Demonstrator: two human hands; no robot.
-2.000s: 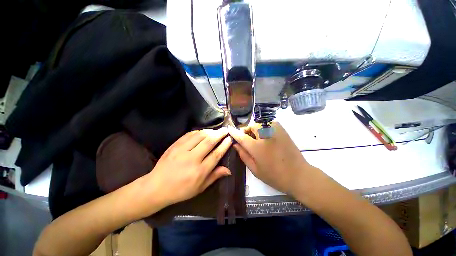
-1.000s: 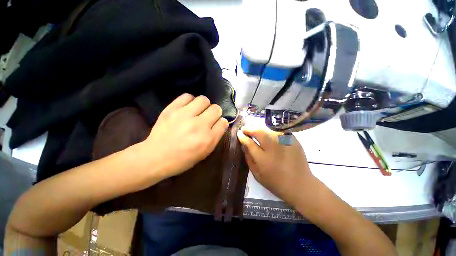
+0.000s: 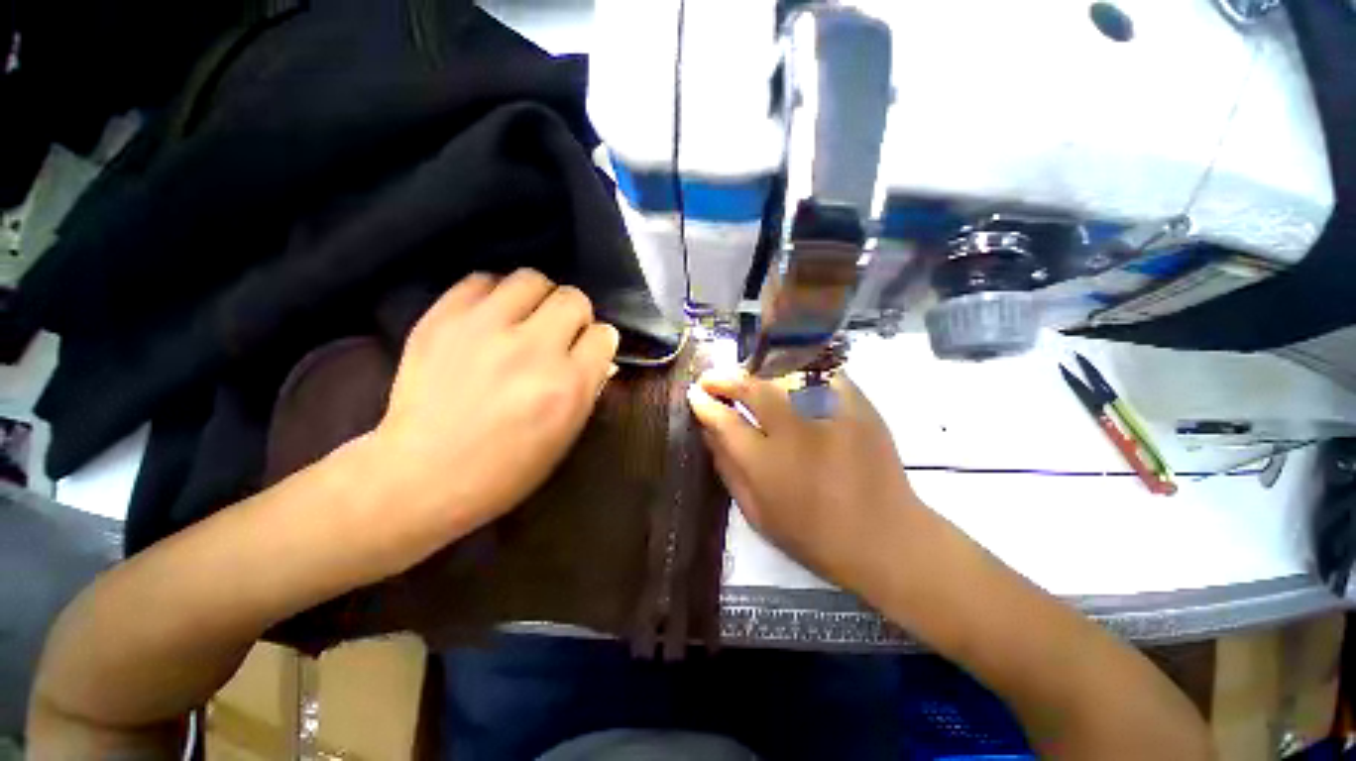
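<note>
The black garment [image 3: 312, 223] lies bunched left of the white machine head [image 3: 1071, 119]. A brown panel [image 3: 550, 550] lies flat in front, with a rounded maroon-brown patch [image 3: 320, 409] at its left. A dark zip-like strip [image 3: 677, 535] runs from the needle area [image 3: 706, 320] over the table's front edge. My left hand [image 3: 498, 387] has curled fingers gripping the cloth left of the needle. My right hand [image 3: 788, 446] pinches the strip's edge just in front of the presser foot; its fingertips are partly behind the machine's metal guard [image 3: 833, 193].
Snips with a red-orange handle [image 3: 1123, 439] and a slim yellow-green stick [image 3: 1115, 409] lie right of the needle. A grey tension dial [image 3: 985, 320] sticks out above my right hand. The ruler-marked table edge [image 3: 833, 622] runs along the front. Cardboard boxes [image 3: 357, 691] stand below.
My left hand has moved left from the needle, and its fingers have gone from flat to curled. My right hand stays by the strip near the needle. The camera view has shifted.
</note>
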